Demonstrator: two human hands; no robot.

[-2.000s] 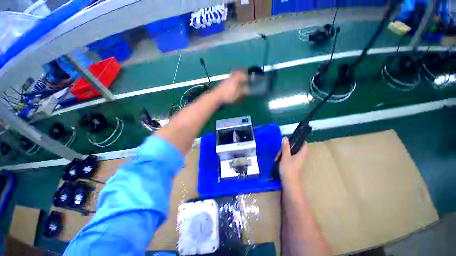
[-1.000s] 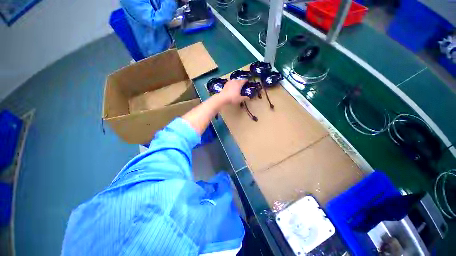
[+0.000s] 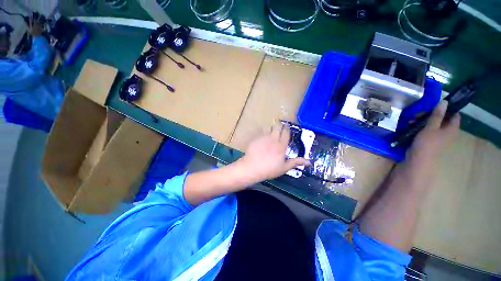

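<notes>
My left hand (image 3: 273,152) holds a black ear cup (image 3: 296,144) on the white holding fixture (image 3: 309,137) at the bench edge. The fingers cover part of the cup. Its thin microphone boom (image 3: 329,179) points right over clear crinkled film (image 3: 336,159). My right hand (image 3: 435,129) holds a long black electric screwdriver (image 3: 460,97), slanted over the right side of the blue parts tray (image 3: 313,104). The silver-grey screw feeder (image 3: 396,60) stands in that tray. The screwdriver's tip points down left, near the tray's front rim.
Several ear cup and mic assemblies (image 3: 147,61) lie on cardboard (image 3: 220,77) at the left. An open carton (image 3: 104,159) stands beside the bench. Pale headbands (image 3: 294,22) lie on the green surface behind. Another person's blue sleeve (image 3: 33,68) shows at far left.
My left hand has moved from the ear cups at the left to the fixture, bringing one cup. The view has turned right, and my right hand with the screwdriver is back in view.
</notes>
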